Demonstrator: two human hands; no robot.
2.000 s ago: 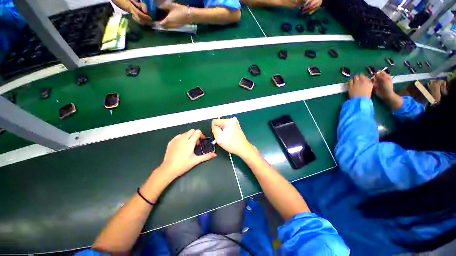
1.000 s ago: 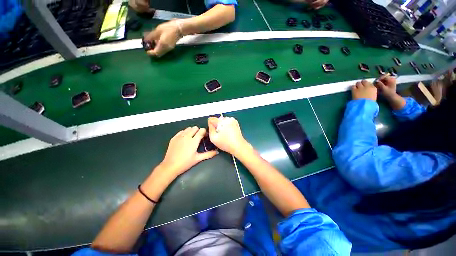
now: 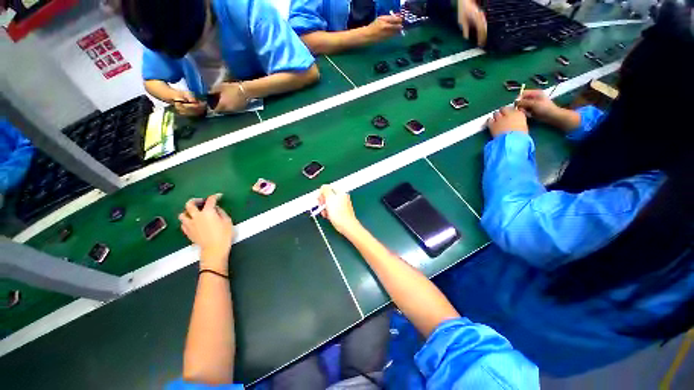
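My left hand (image 3: 207, 226) reaches over the rail at the near side of the belt. A small dark patch shows between its fingertips; I cannot tell whether it is a watch unit. My right hand (image 3: 336, 209) is closed above the rail's near edge, with a small white end of the pen-like tool (image 3: 316, 209) showing at its fingers. A pink-rimmed watch (image 3: 264, 187) lies on the belt between my hands. Another watch case (image 3: 313, 169) lies just beyond my right hand. A watch case (image 3: 154, 228) lies left of my left hand.
The green conveyor (image 3: 251, 158) carries many watches behind the white rail (image 3: 270, 218). A black smartphone (image 3: 421, 218) lies on the bench right of my right hand. Workers in blue sit opposite and at right. A grey post (image 3: 61, 268) stands at left.
My left hand has left the unit held with my right hand and moved left over the belt edge. The view has turned; more of the opposite workers shows. The opposite worker's hand is off the belt.
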